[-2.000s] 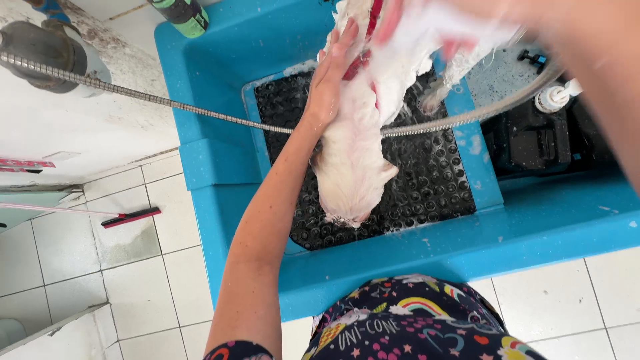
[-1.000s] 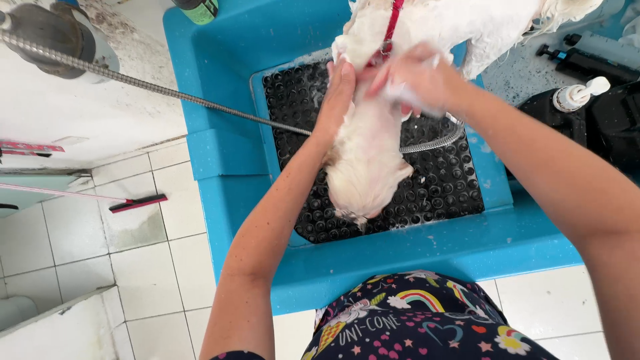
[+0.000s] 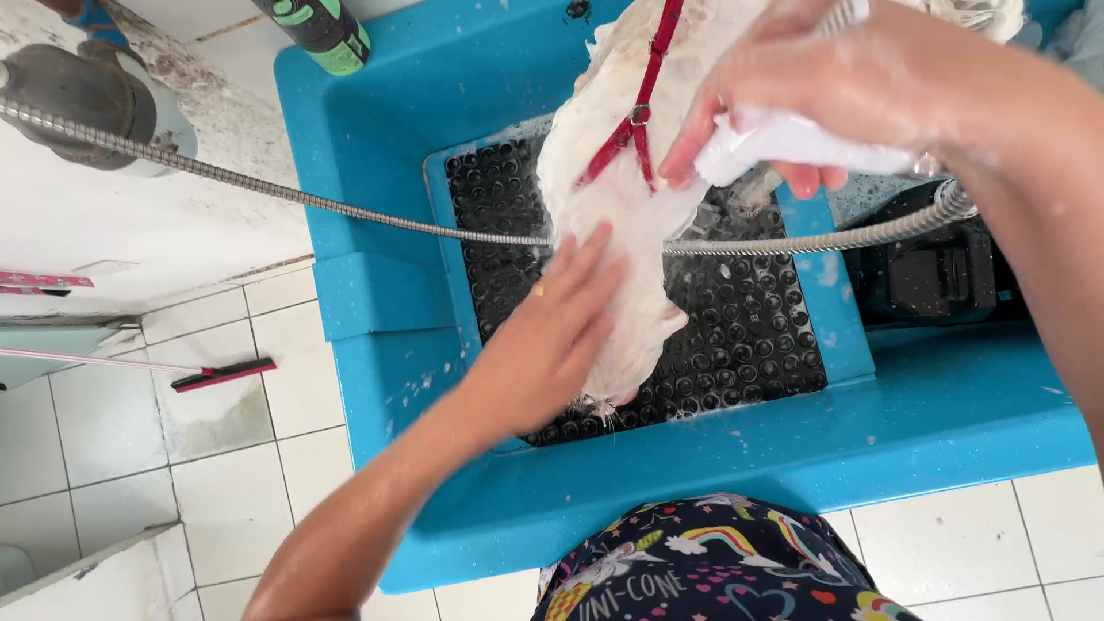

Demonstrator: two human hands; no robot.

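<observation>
A wet, white-furred dog point(image 3: 625, 233) stands on a black rubber mat point(image 3: 742, 336) inside a blue plastic tub point(image 3: 690, 448), its head low toward the near edge. A red harness point(image 3: 655, 69) lies along its back. My left hand point(image 3: 561, 332) rests with fingers spread on the dog's neck and head. Above the dog's shoulder, my right hand point(image 3: 802, 103) grips a white shower head point(image 3: 793, 147), whose metal hose point(image 3: 776, 246) runs from beneath my wrist across the dog to the left. The spray falls around the dog's neck.
A black and green bottle point(image 3: 323, 34) stands on the tub's back left corner. Black containers point(image 3: 940, 259) sit in the right section. Pipework point(image 3: 95, 95) is on the left wall, and a floor squeegee point(image 3: 224, 373) lies on the tiles. The hose spans the tub.
My left hand has moved down from the dog's shoulder area onto its neck and head, fingers now spread. The hose now crosses over the dog in front of my hands.
</observation>
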